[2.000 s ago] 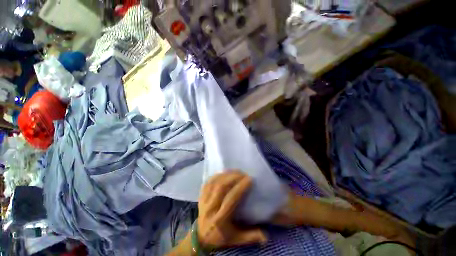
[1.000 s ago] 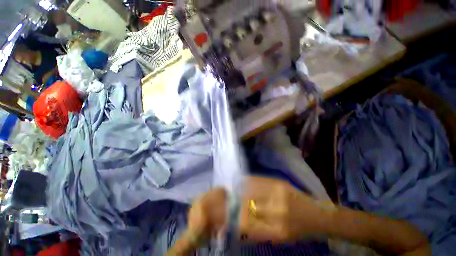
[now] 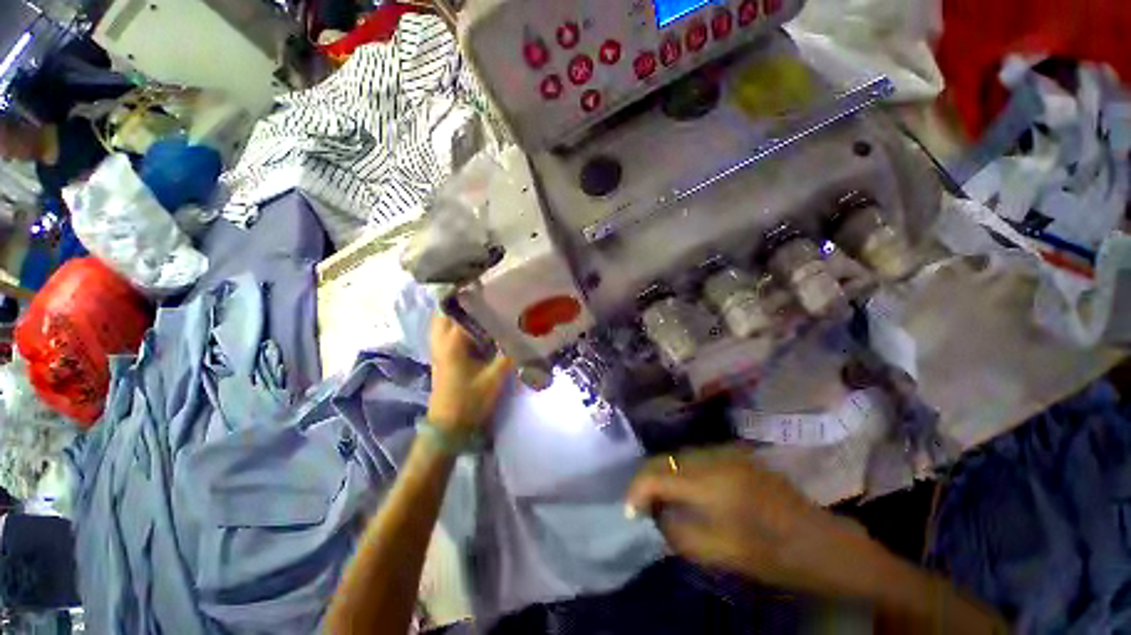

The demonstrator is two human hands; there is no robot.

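A light blue-grey garment piece lies under the lit needle area of the overlock machine, bright white near the needles. My left hand rests on the cloth at the left of the needle area, beside the machine head; its fingertips are partly hidden and I cannot tell whether they grip. My right hand is at the front right of the needles, fingers closed on the garment piece's right edge. It is slightly blurred.
A draped blue-grey garment pile lies left of the machine. Behind it are striped cloth and a red bag. A control panel sits above the head. White scraps lie right. A darker blue heap is at lower right.
My view has moved closer to the machine. My hands have gone from holding the cloth near my lap to either side of the needle area, and the cloth is now spread there.
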